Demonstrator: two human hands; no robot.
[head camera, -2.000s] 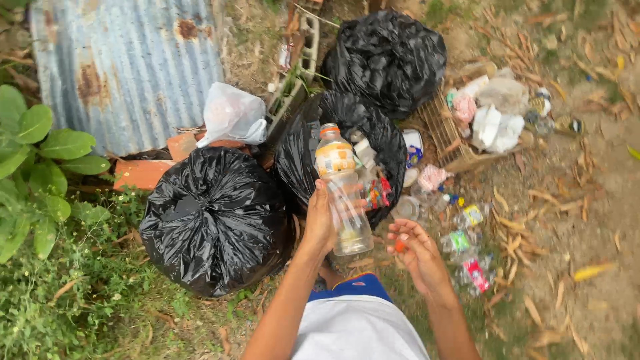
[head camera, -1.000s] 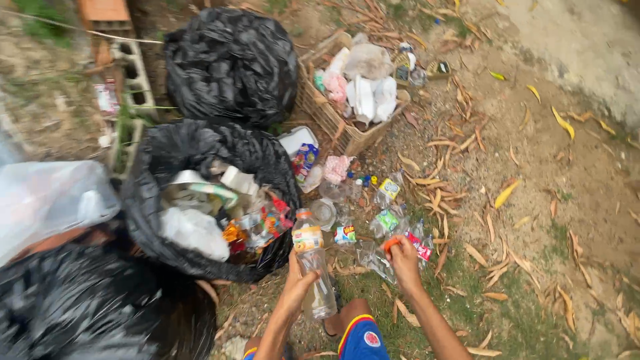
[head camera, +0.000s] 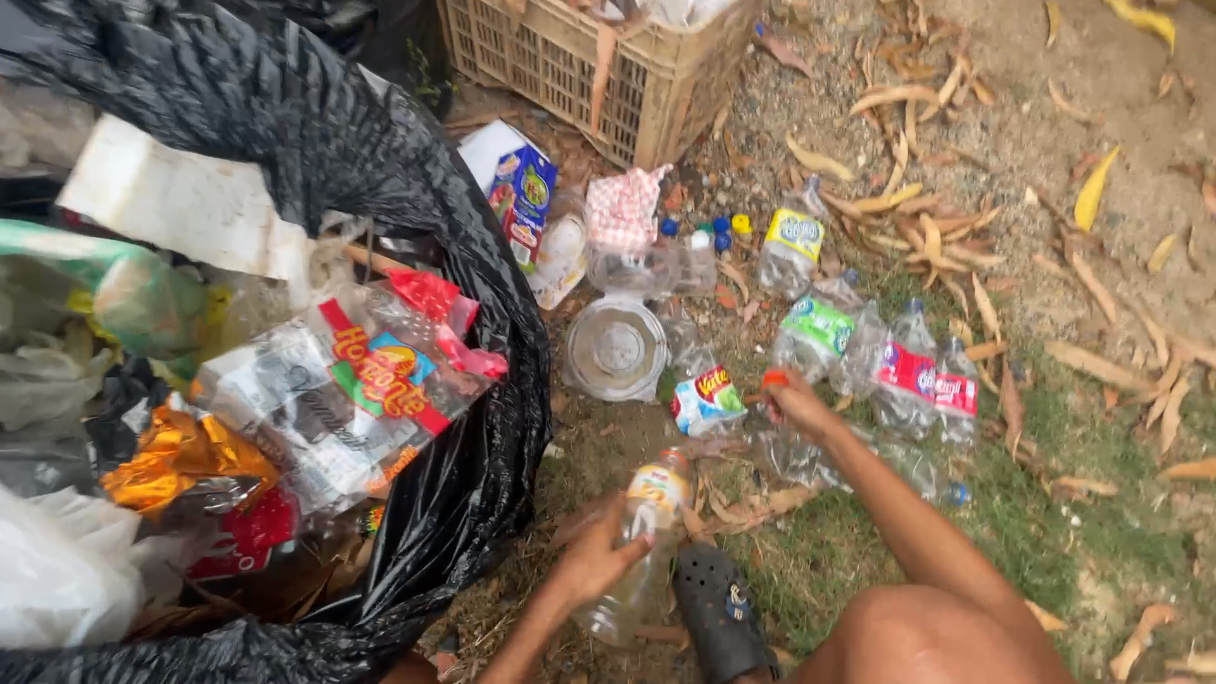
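Note:
My left hand (head camera: 598, 560) is closed around a clear plastic bottle (head camera: 655, 513) with an orange and white label; the bottle's neck points away from me and bears no cap. In my right hand (head camera: 793, 408) is an orange bottle cap (head camera: 775, 378), pinched between the fingers above the bottles on the ground. Crushed clear bottles lie about it: one with a green label (head camera: 817, 325), one with a yellow label (head camera: 795, 234), one with a pink label (head camera: 907, 369). A small group of blue, yellow and white caps (head camera: 722, 233) sits beyond them, beside a pink checked paper (head camera: 624, 207).
An open black garbage bag (head camera: 475, 313) full of mixed wrappers and plastic fills the left. A plastic crate (head camera: 655, 81) with waste stands at the top. A round clear lid container (head camera: 617, 349) lies beside the bag. Dry leaves (head camera: 931, 228) cover the right; a dark clog (head camera: 720, 608) is below.
Both hands have come down nearer the ground bottles, still with the bottle and the orange cap. The view has moved in closer to the open bag and the bottles.

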